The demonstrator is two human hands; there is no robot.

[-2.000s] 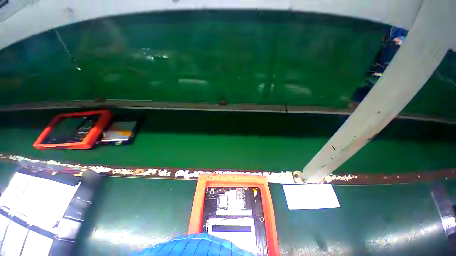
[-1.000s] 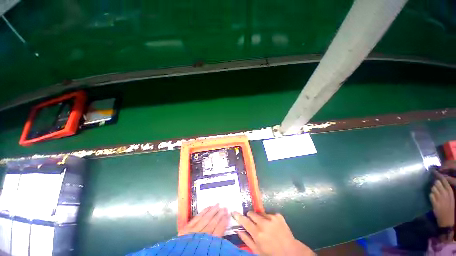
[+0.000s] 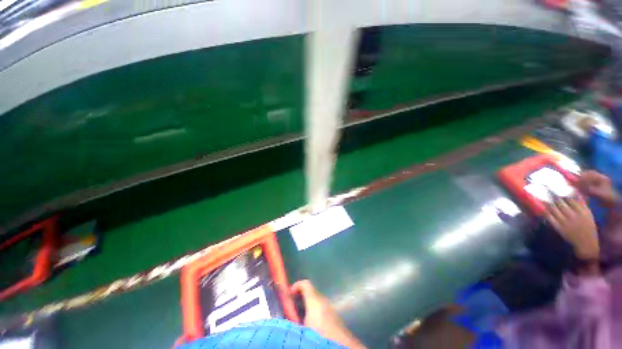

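Note:
The open tablet unit (image 3: 240,279) lies inside an orange-red protective frame (image 3: 192,303) on the green bench, tilted in view. Silver-white parts show at its top end and part of a pale battery (image 3: 239,312) below. A blue striped cloth covers the lower end. My right hand (image 3: 319,312) is at the frame's right side, fingers on its edge, with a small dark spot by the fingertips that I cannot identify. Only a sliver of my left hand (image 3: 181,340) shows at the frame's lower left; the rest is hidden.
A grey post (image 3: 324,116) stands behind a white label (image 3: 322,227) by the chipped rail (image 3: 146,274). Another red frame (image 3: 44,255) and an unframed device (image 3: 76,244) lie on the belt at left. At right, a person's hands (image 3: 575,221) work on another red-framed unit (image 3: 522,178).
The view has swung right, showing more of the neighbouring person. My hands have moved from the battery area to the frame's sides. The unit appears tilted and further left in view.

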